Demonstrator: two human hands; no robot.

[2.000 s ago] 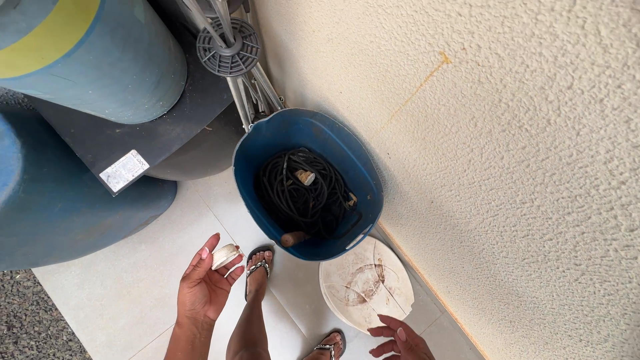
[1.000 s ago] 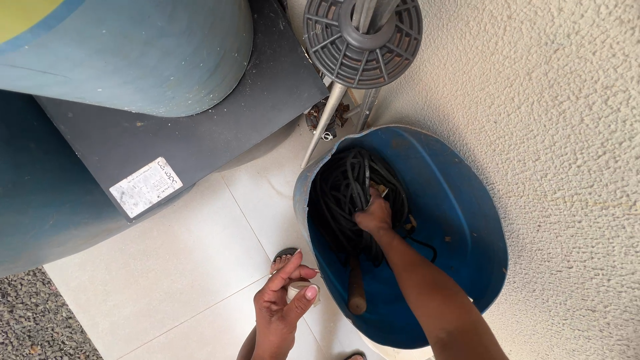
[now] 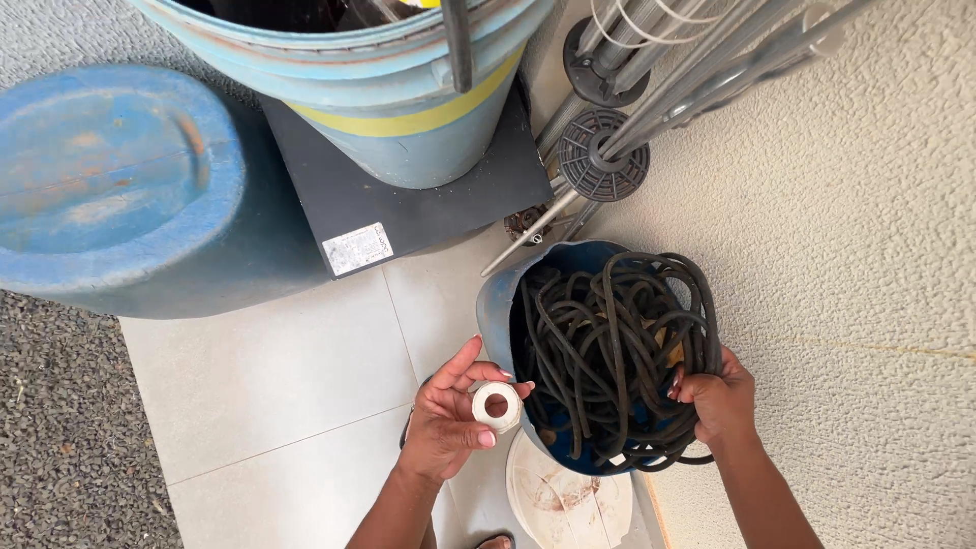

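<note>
A tangled coil of black cable point(image 3: 610, 343) fills the mouth of a blue plastic bucket point(image 3: 499, 313). My right hand point(image 3: 720, 396) is closed around several loops at the coil's right side, holding them at the bucket's edge. My left hand point(image 3: 457, 419), left of the bucket, holds a white ring-shaped roll point(image 3: 496, 407) between thumb and fingers, its round hole facing the camera. Whether the roll is tape cannot be told. The lower part of the bucket is hidden by the cable.
A white round lid point(image 3: 572, 496) with brown stains lies on the tiles below the bucket. A light blue bucket point(image 3: 412, 137) stands on a dark board point(image 3: 427, 221), beside a blue drum point(image 3: 114, 183). Metal poles point(image 3: 686, 84) lean by the textured wall point(image 3: 862, 290); gravel point(image 3: 69, 427) borders the tiles.
My right hand, which reached down inside the bucket a second ago, has raised the cable coil to its mouth. The left hand still holds the white roll. The view has shifted.
</note>
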